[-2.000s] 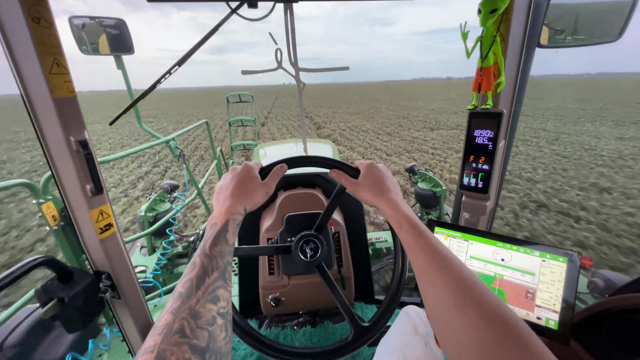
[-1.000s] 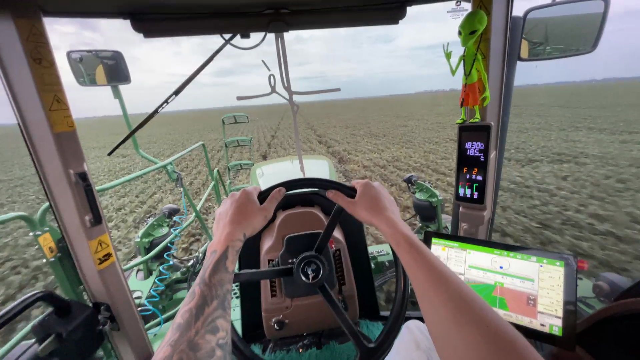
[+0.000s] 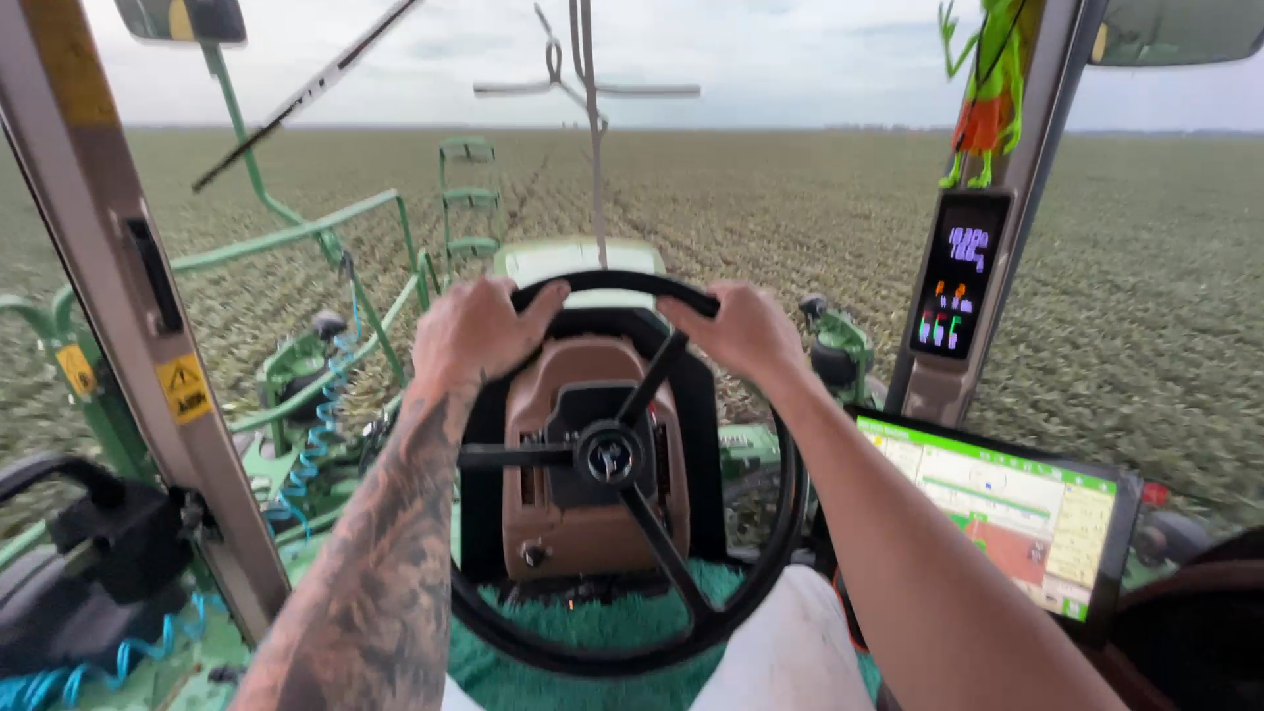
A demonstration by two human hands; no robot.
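A black three-spoke steering wheel (image 3: pixel 790 513) fills the middle of the head view, in front of a brown steering column console (image 3: pixel 592 360). My left hand (image 3: pixel 479 331) grips its rim at the upper left, thumb laid along the top. At the upper right, my right hand (image 3: pixel 746 326) is closed around the same rim, its thumb pointing inward. The undersides of both grips are hidden. A lit touchscreen monitor (image 3: pixel 987 513) stands to the right of my right forearm, below a narrow pillar display (image 3: pixel 963 275).
A green alien figure (image 3: pixel 987 99) stands above the pillar display. Outside are the pale green hood (image 3: pixel 581 259), green railings (image 3: pixel 296 234), a wiper (image 3: pixel 306 94) and rows of low crop (image 3: pixel 711 188). A teal fluffy mat (image 3: pixel 553 632) covers the floor.
Both hands stay on the upper rim of the steering wheel. The view has tilted and shifted somewhat. The crop rows outside still stretch ahead.
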